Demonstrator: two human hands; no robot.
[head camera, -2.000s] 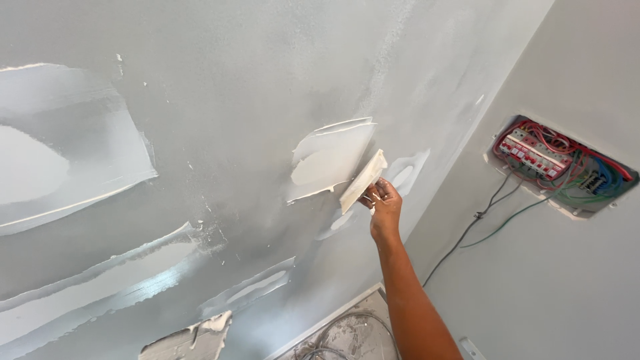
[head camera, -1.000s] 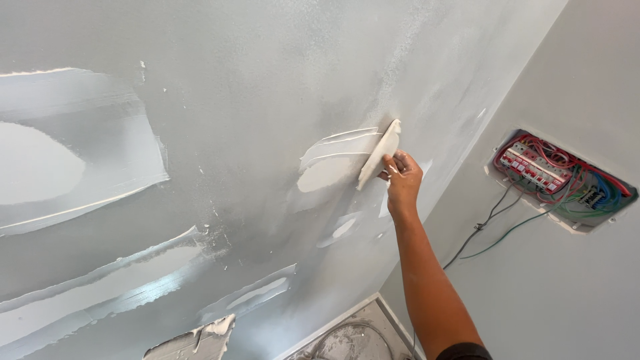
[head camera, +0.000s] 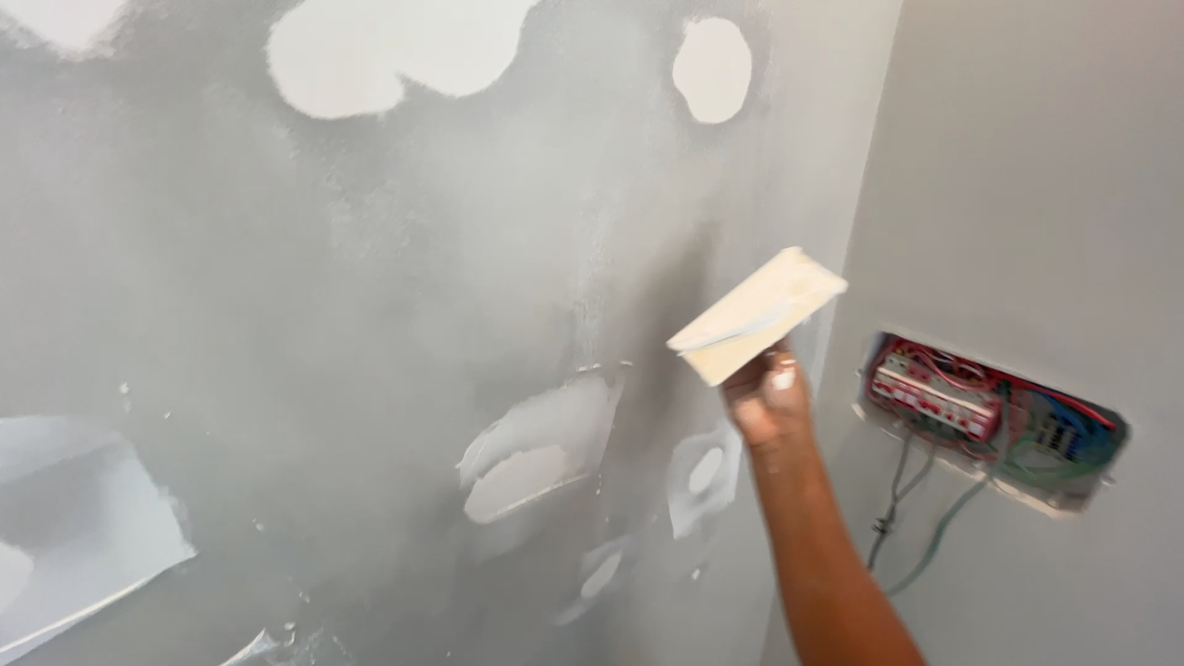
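My right hand (head camera: 772, 398) grips a cream-coloured, flat rectangular putty spreader (head camera: 758, 314) by its lower side, with the blade raised and tilted in front of the grey wall. Wet filler streaks its face. White specks of filler sit on the fingers. Left of the hand and lower is a smoothed filler patch (head camera: 541, 453) on the wall; a smaller patch (head camera: 705, 472) lies just left of the forearm. My left hand is not in view.
On the adjoining right wall an uncovered electrical box (head camera: 999, 421) shows breakers and coloured wires, with cables (head camera: 893, 518) hanging below it. Large white filler patches (head camera: 398, 55) and a round one (head camera: 712, 69) mark the upper wall. Another broad patch (head camera: 83, 527) is at lower left.
The spreader, against the filler patch a second ago, is now held above and to the right of it, its face turned into view. The view has shifted upward.
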